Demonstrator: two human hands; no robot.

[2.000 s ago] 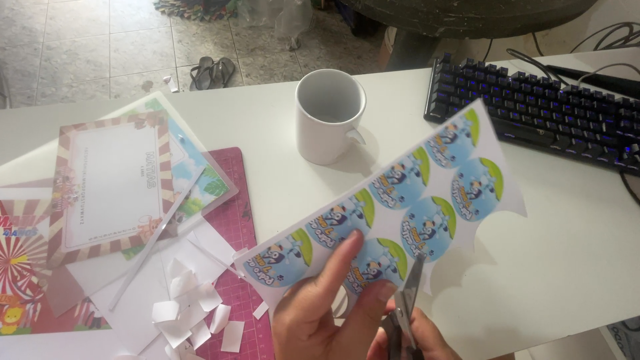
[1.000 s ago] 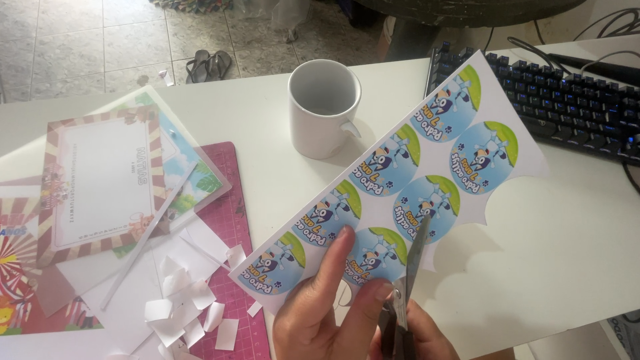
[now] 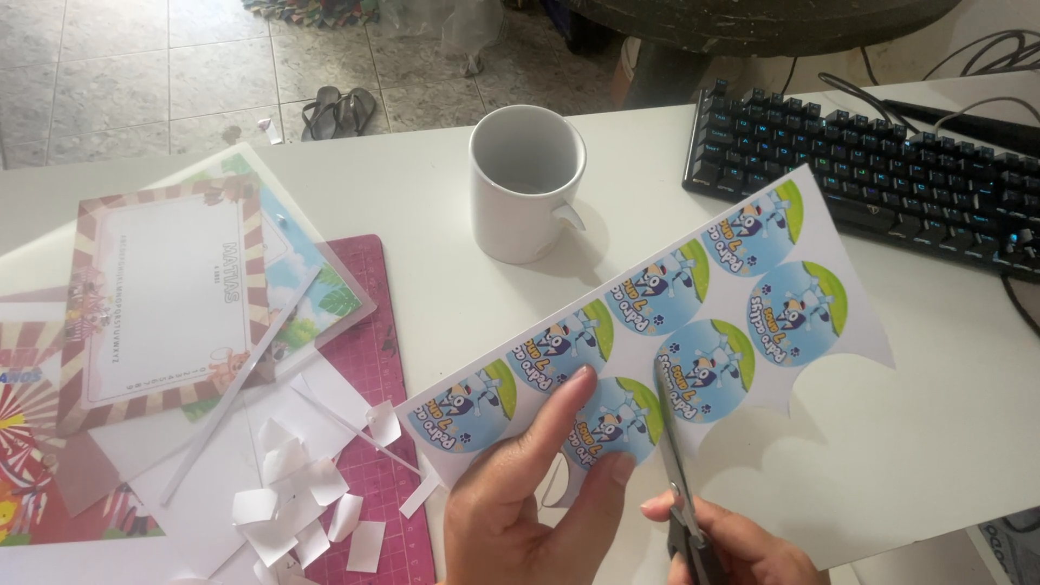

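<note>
My left hand [image 3: 536,487] grips a sheet of round printed cartoon-dog stickers [image 3: 634,341] near its lower edge, thumb and a finger on its face. The sheet tilts up to the right, with scalloped cutouts along its lower right edge. In my right hand [image 3: 739,536] is a pair of scissors [image 3: 678,463] with dark handles. The blades point up and lie at the left edge of one round print near the middle of the sheet. Whether the blades are fully closed is hard to tell.
A white mug [image 3: 520,203] stands behind the sheet. At the right lies a black keyboard [image 3: 877,171]. Left are a magenta cutting mat [image 3: 374,325], white paper scraps [image 3: 284,496], and printed cards [image 3: 171,292] with a thin paper strip [image 3: 244,382] over them.
The scissors have shifted along the edge of the round print, and their blades look closer together than one second ago. My left hand keeps its grip on the sheet.
</note>
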